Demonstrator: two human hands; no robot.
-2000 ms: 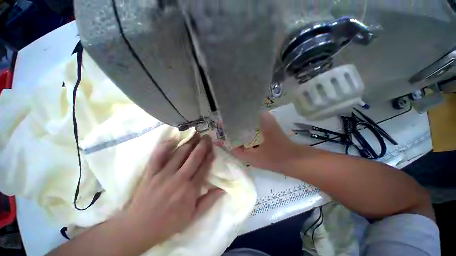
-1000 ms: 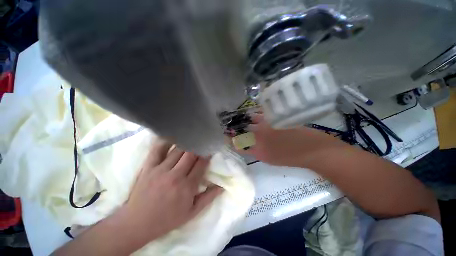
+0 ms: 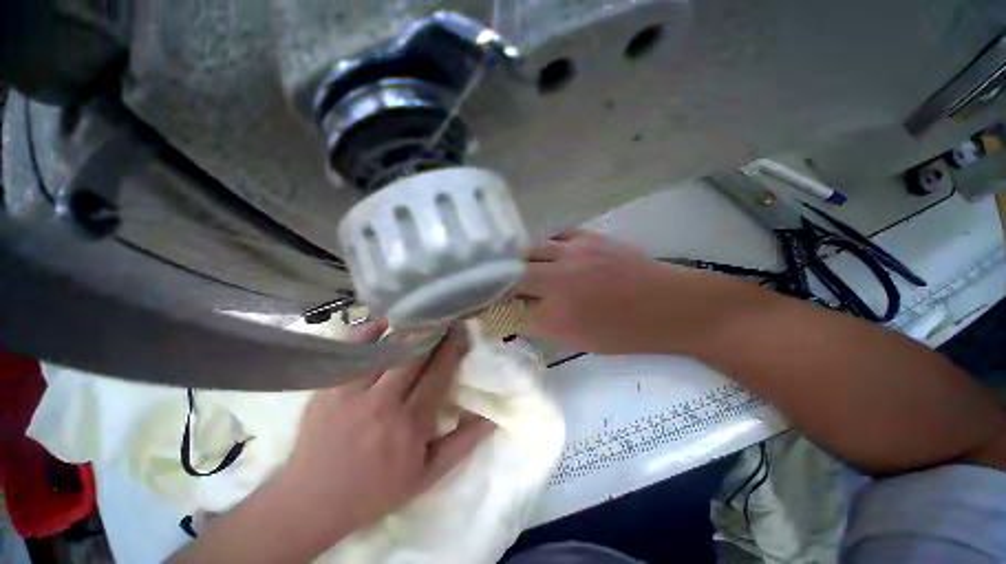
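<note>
The pale yellow cloth lies bunched at the lower left of the machine head. My left hand lies on it, gathering cloth between thumb and fingers; its fingertips are partly hidden by the head and the large white ribbed dial. My right hand reaches in from the right beside a small brass-coloured ribbed knob. Its fingertips are partly behind the dial, so its grip is unclear. A black cord loops on the cloth. The needle is hidden.
Black-handled shears and a white pen lie right of my right hand, beyond the forearm. A ruler scale runs along the table's front edge. A red basket is at the left. More pale cloth hangs below the table edge.
The view has shifted, so the head and dial now cover more of the left and centre. My right hand has moved up beside the needle area. My left hand has stayed on the cloth.
</note>
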